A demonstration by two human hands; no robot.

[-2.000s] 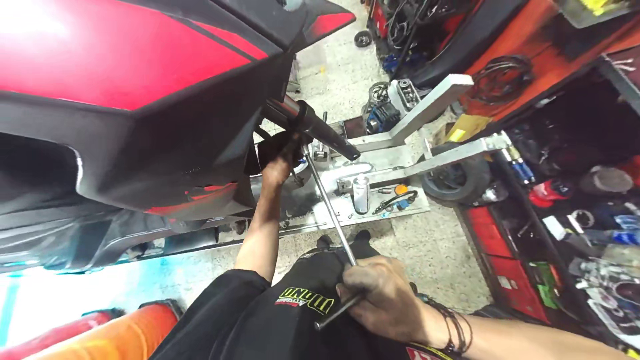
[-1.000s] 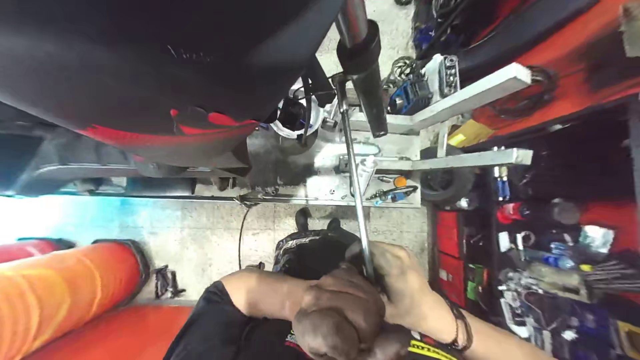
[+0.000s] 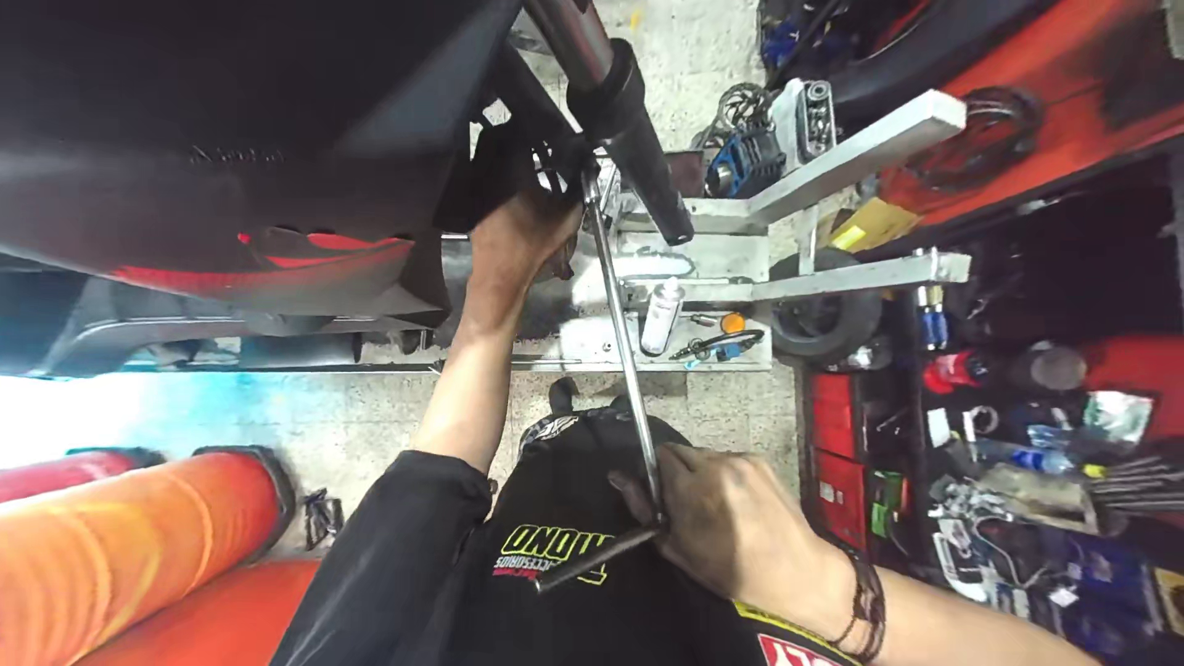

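My right hand [image 3: 731, 518] is closed around the crossbar end of a long steel T-handle socket wrench [image 3: 622, 342]. The far end of the wrench meets dark parts under the fork clamp of a motorcycle, beside a fork tube [image 3: 643, 148]. My left hand [image 3: 523, 227] reaches up among those parts, close to the wrench's far end; its fingers are mostly hidden, so what they touch cannot be told. The motorcycle's black and red fairing [image 3: 277, 185] fills the upper left.
Below lies a grey metal lift [image 3: 758, 356] with a white bottle [image 3: 662, 317] and small tools. Its two arms [image 3: 860, 157] stick out right, near a tyre [image 3: 823, 314]. Red drawers [image 3: 837, 416] and cluttered shelves stand right. Orange rolls [image 3: 139, 536] lie lower left.
One second ago both hands were together at the near end of the wrench. My left hand has moved up to the parts by the fork, and the crossbar shows again.
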